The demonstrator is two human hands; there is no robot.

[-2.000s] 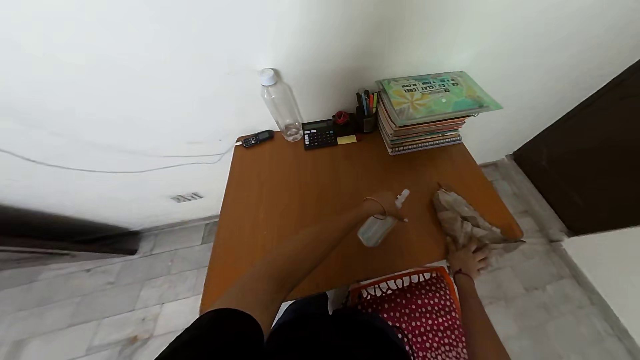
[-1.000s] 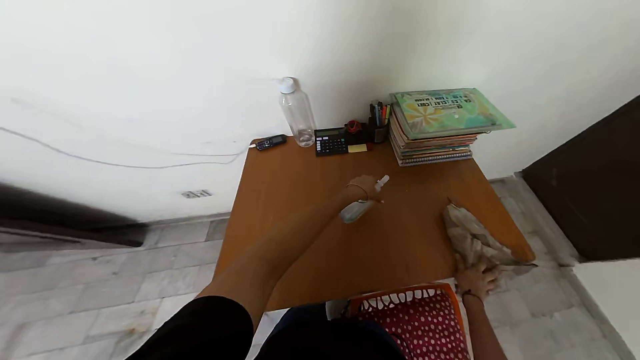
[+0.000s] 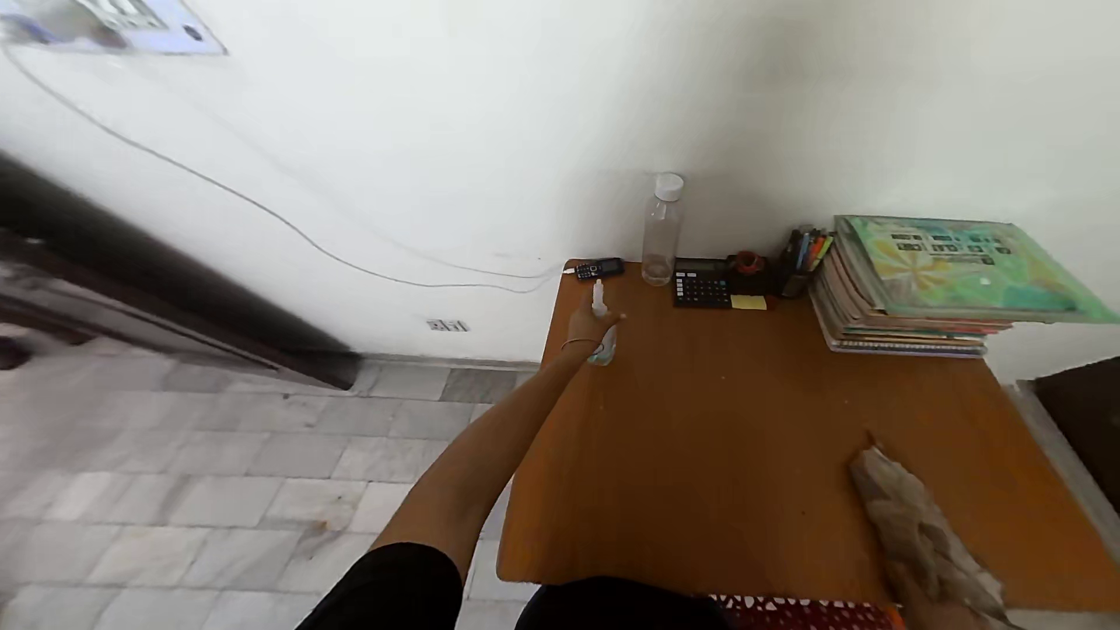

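Note:
My left hand [image 3: 588, 325] is closed around a clear spray bottle [image 3: 604, 348] with a white nozzle, over the back left part of the wooden table [image 3: 700, 455], just in front of a keypad phone [image 3: 599, 269]. A crumpled beige cloth [image 3: 919, 534] lies at the table's right front. My right hand [image 3: 932, 608] is at the cloth's near end, mostly cut off by the bottom of the view, so its grip cannot be made out.
Along the wall stand a clear bottle with a white cap [image 3: 662, 232], a calculator [image 3: 701, 287], a pen holder [image 3: 798, 262] and a stack of books [image 3: 901, 324]. A cable [image 3: 306, 236] runs from the phone along the wall. A red patterned fabric [image 3: 805, 614] shows at the front edge.
My left hand has carried the spray bottle from the middle of the table to its back left, near the phone. My right hand stays by the cloth. The view has swung left.

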